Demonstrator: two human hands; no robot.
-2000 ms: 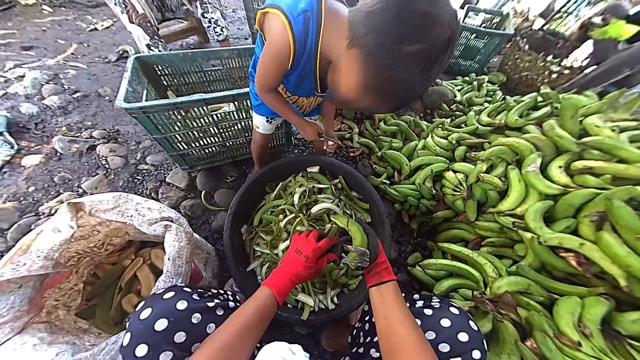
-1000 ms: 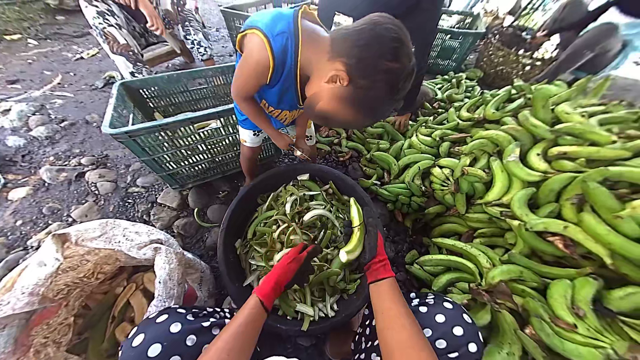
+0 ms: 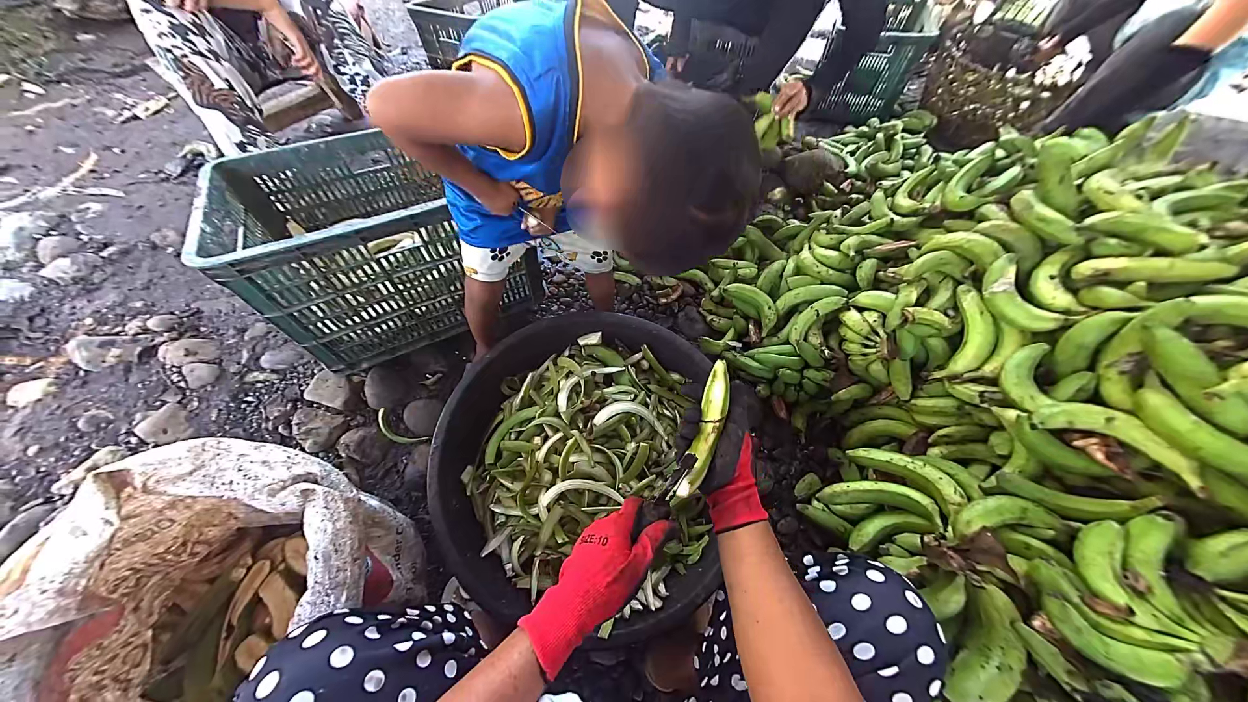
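A partly peeled green banana (image 3: pixel 710 421) stands nearly upright in my right hand (image 3: pixel 731 463), which wears a red glove with a dark palm, above the right side of a black round tub (image 3: pixel 450 439). My left hand (image 3: pixel 609 558), in a matching red glove, is at the banana's lower end with its fingers curled; whether it grips a tool there is hidden. Strips of green banana peel (image 3: pixel 585 429) fill much of the tub beneath both hands.
Green bananas (image 3: pixel 1024 390) lie heaped on the right. A woven sack (image 3: pixel 322 526) holding peeled pieces stands at lower left. A green plastic crate (image 3: pixel 341 253) is behind, beside a person in a blue sleeveless shirt (image 3: pixel 526 88) leaning near the tub. More people and crates are farther back.
The banana has come up from low among the gloves and now shows pale peeled flesh. My left hand has moved to its lower end. The person in blue has leaned farther over.
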